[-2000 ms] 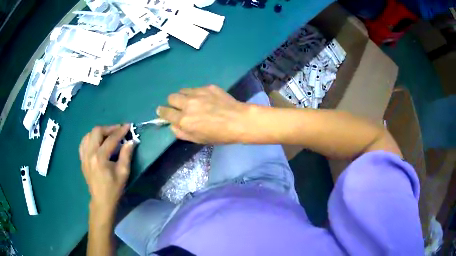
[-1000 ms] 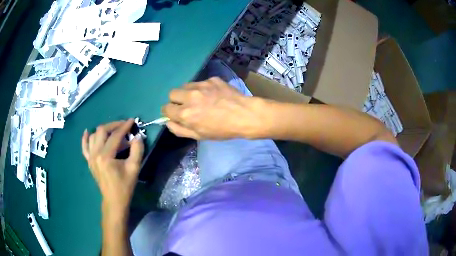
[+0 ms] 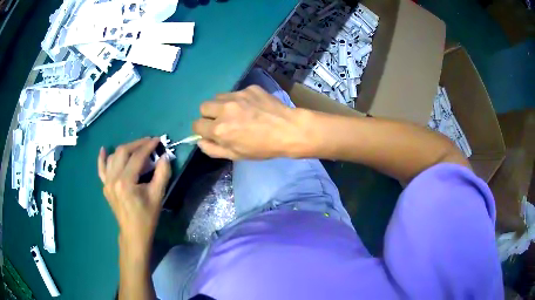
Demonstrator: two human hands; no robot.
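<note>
My left hand (image 3: 136, 176) is bare and grips a white plastic housing (image 3: 167, 149) near the bench's edge. Its notched end shows past the fingertips with something dark in it; the rest is hidden by the hand. My right hand (image 3: 234, 124) holds a slim hand tool (image 3: 189, 140) by its short pale yellowish handle. The tool's thin shaft reaches to the housing's notched end. Whether the tip touches inside is too small to tell.
A heap of white housings (image 3: 88, 44) lies at the upper left of the green bench (image 3: 199, 67). Two housings (image 3: 48, 222) lie apart at the lower left, near green strips (image 3: 16, 281). Cartons (image 3: 405, 64) with white and grey strips stand at the right. Crumpled clear plastic (image 3: 212, 205) lies below the edge.
The view has swung right and down, bringing the second carton's strips into sight. Both hands keep their holds at the bench's edge. Since one second ago, only slight shifts of hands and view show.
</note>
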